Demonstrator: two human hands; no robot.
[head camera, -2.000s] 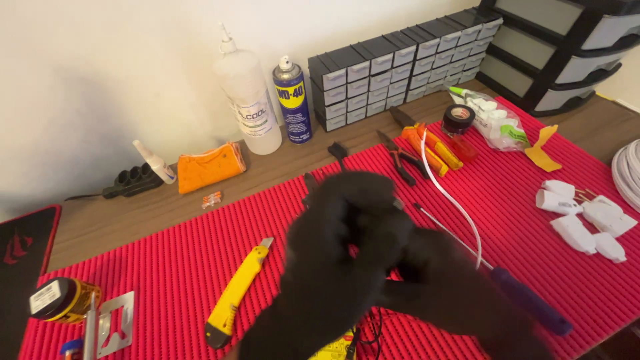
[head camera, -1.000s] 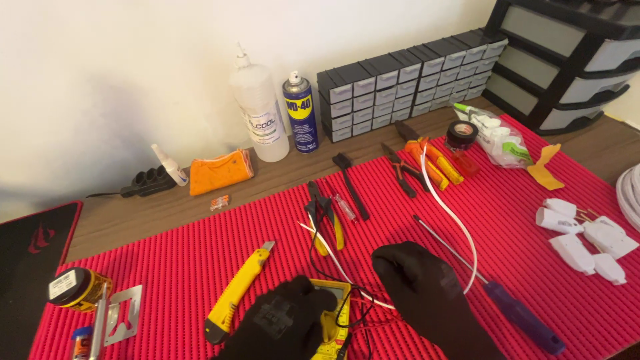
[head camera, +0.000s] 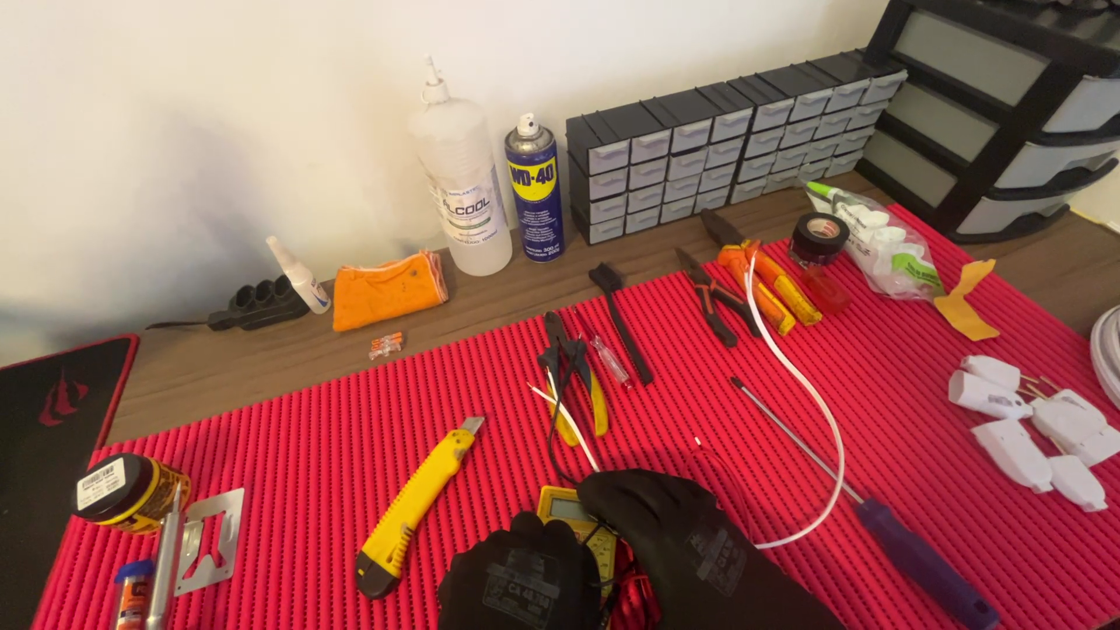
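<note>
Both my hands wear black gloves at the bottom middle, over a yellow digital multimeter (head camera: 562, 504). My left hand (head camera: 525, 573) lies along the meter's left side. My right hand (head camera: 669, 534) covers its upper right part, fingers curled over dark leads. What the fingers grip is hidden. A white cable (head camera: 836, 420) passes by my right hand and arcs up to the orange-handled pliers (head camera: 770, 284); its stripped end lies by yellow-handled wire cutters (head camera: 573, 376). A yellow utility knife (head camera: 418, 507) lies left of my hands, a purple-handled screwdriver (head camera: 919, 556) to the right.
Behind stand an alcohol bottle (head camera: 468, 192), a WD-40 can (head camera: 535, 197) and a small drawer organizer (head camera: 647, 166). White plugs (head camera: 1011, 451) lie at right on the red ribbed mat (head camera: 289, 472). A jar (head camera: 131, 494) and a metal plate (head camera: 213, 542) are at left.
My right hand has moved left and down onto the multimeter, close beside my left hand. Two seconds ago both hands were together higher above the mat.
</note>
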